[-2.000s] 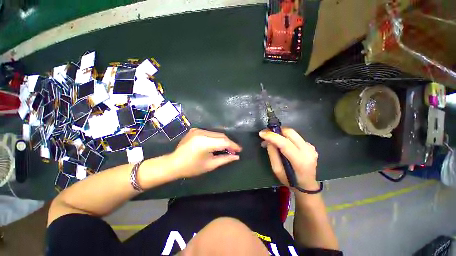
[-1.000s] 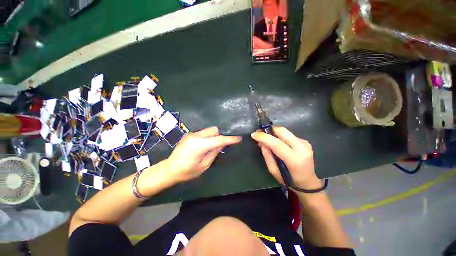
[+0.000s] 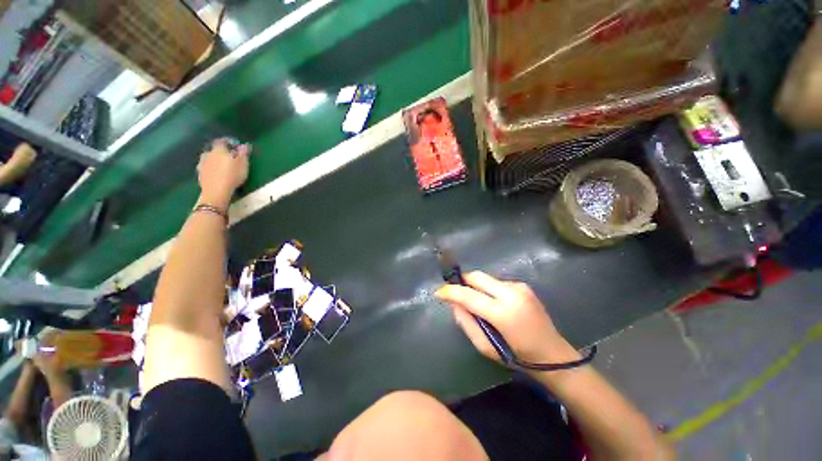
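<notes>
My right hand (image 3: 505, 317) holds the black soldering iron (image 3: 480, 329) over the dark green bench mat (image 3: 388, 360), its thin metal tip pointing up and left. My left hand (image 3: 223, 168) is stretched far out over the green conveyor belt (image 3: 270, 117). Something small and dark shows at its fingertips, too blurred to tell whether it is held. A pile of LCD screens (image 3: 243, 340), white and black with orange tabs, lies on the left, partly behind my left arm. A phone circuit board (image 3: 359, 110), blue and white, lies on the belt.
A smartphone (image 3: 435, 149) stands behind the iron. A taped cardboard box (image 3: 595, 72), a tip-cleaning pot (image 3: 602, 203) and a dark box (image 3: 689, 194) are at the right. A small fan (image 3: 87, 430) and other people's hands show on the left. Another person's arm is at the right edge.
My left hand has moved from beside the iron, far up and left over the belt. The view has turned and shifted, and the board on the belt has come into view. My right hand still holds the iron.
</notes>
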